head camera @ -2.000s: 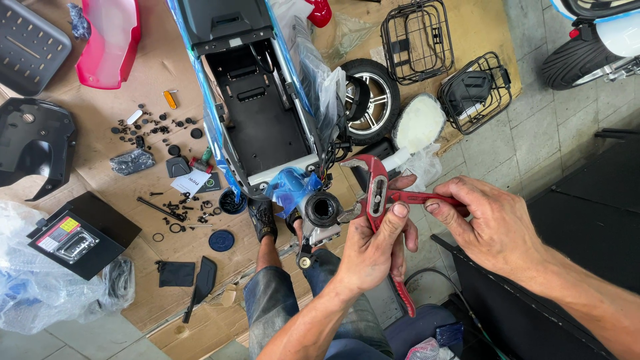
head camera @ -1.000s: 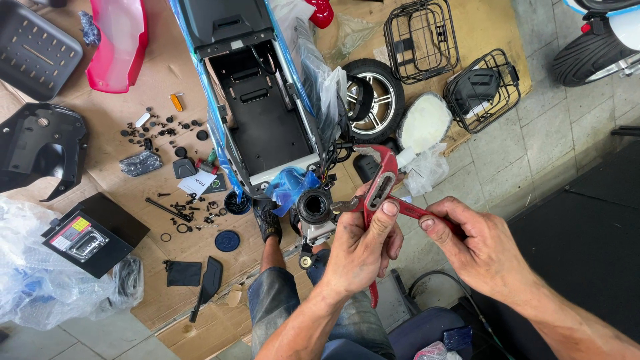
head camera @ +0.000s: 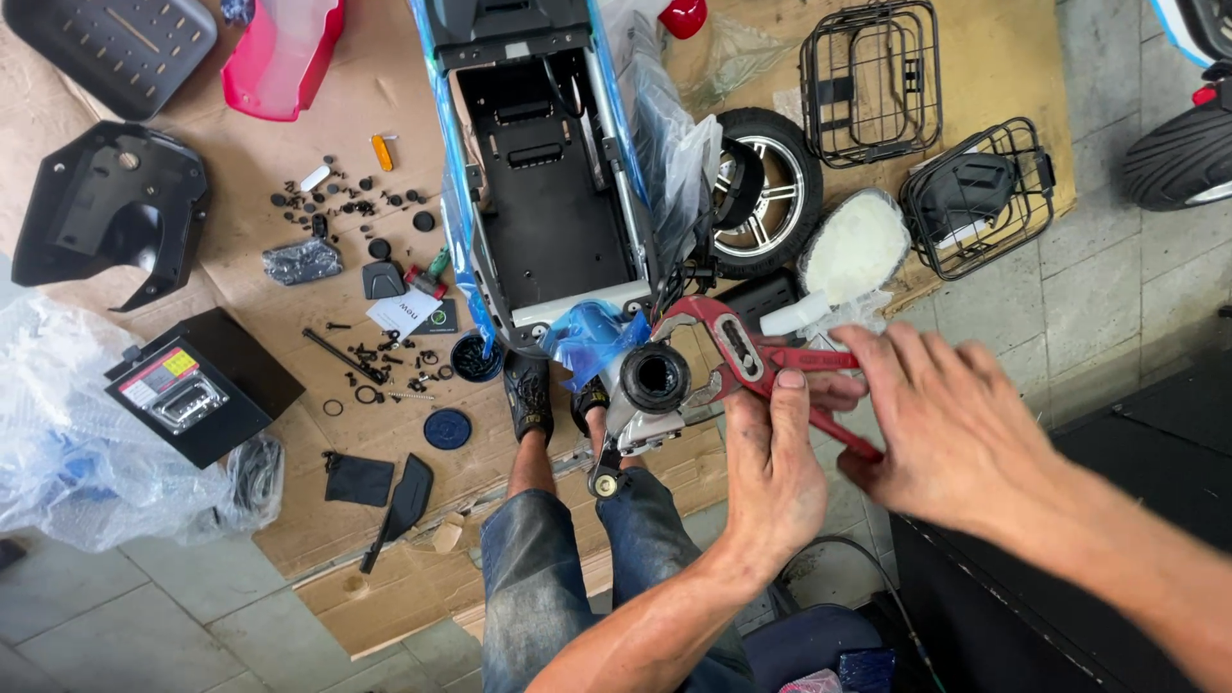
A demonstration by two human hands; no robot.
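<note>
Red slip-joint water pump pliers are held beside the black-ringed top of a scooter's steering head tube, their jaws apart and to its right. My left hand grips the pliers near the pivot, thumb on top. Around the handle ends, my right hand has its fingers on both handles, which stand apart. Blue film wraps the part just behind the tube. Beyond it lies the scooter's frame with a black open compartment.
Screws and small parts lie on cardboard at left, near a round tub and a boxy black unit. A wheel, wire baskets and a bag of white material lie at upper right. A black surface stands at lower right.
The pliers' jaws, which were at the tube's edge a second ago, are now wider apart. My right hand has shifted on the handles, which now show spread.
</note>
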